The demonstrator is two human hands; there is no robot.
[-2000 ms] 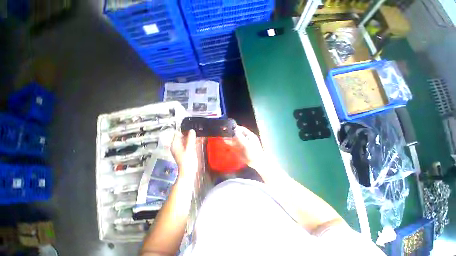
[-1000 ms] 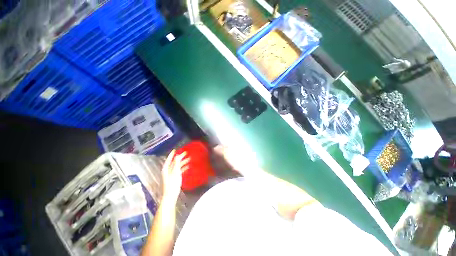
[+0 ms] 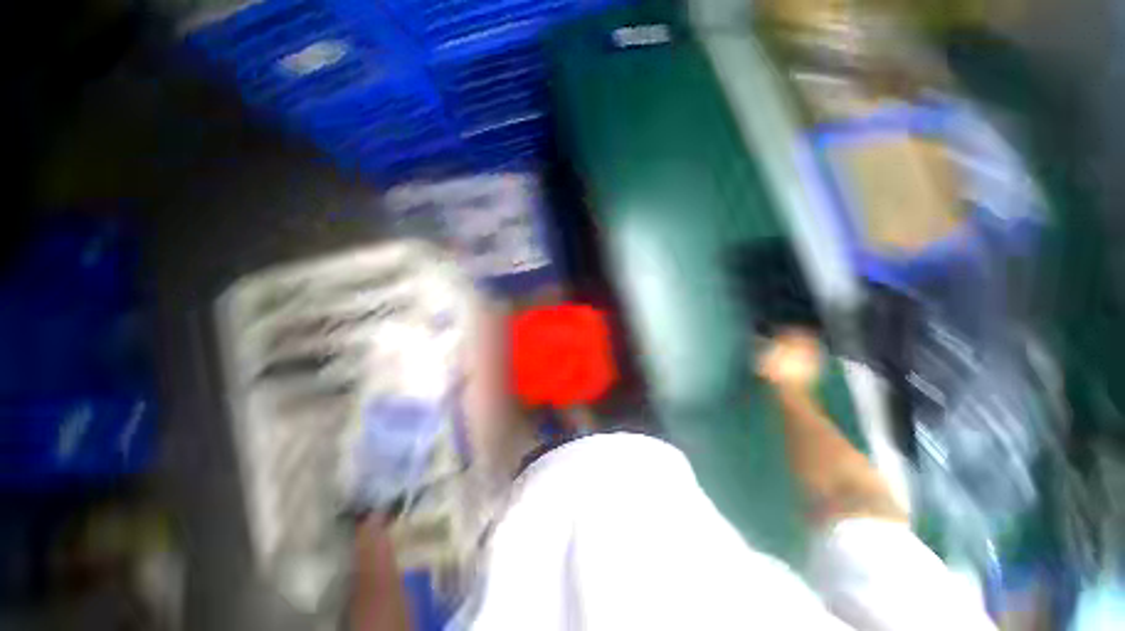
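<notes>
The whole view is blurred. My right hand (image 3: 791, 358) is over the green bench, at the near edge of the black parts (image 3: 767, 286) lying there. The blur hides whether its fingers grip one. My left hand (image 3: 374, 528) is low over the off-white divided tray (image 3: 247, 370), beside a small dark shape. Its fingers cannot be made out, nor whether it holds anything. A pale and blue printed sheet (image 3: 401, 431) lies on the tray.
A red stool (image 3: 561, 354) stands between tray and green bench (image 3: 660, 148). Blue crates (image 3: 370, 80) are stacked ahead, with a newspaper-topped crate (image 3: 475, 219) nearer. A blue-rimmed bin (image 3: 894, 191) and clear plastic bags (image 3: 987, 431) lie at the right behind the white strip.
The black plate held in both hands two seconds ago is no longer between them. My right hand has moved right to the bench parts; my left hand has lowered to the tray. The view has swung.
</notes>
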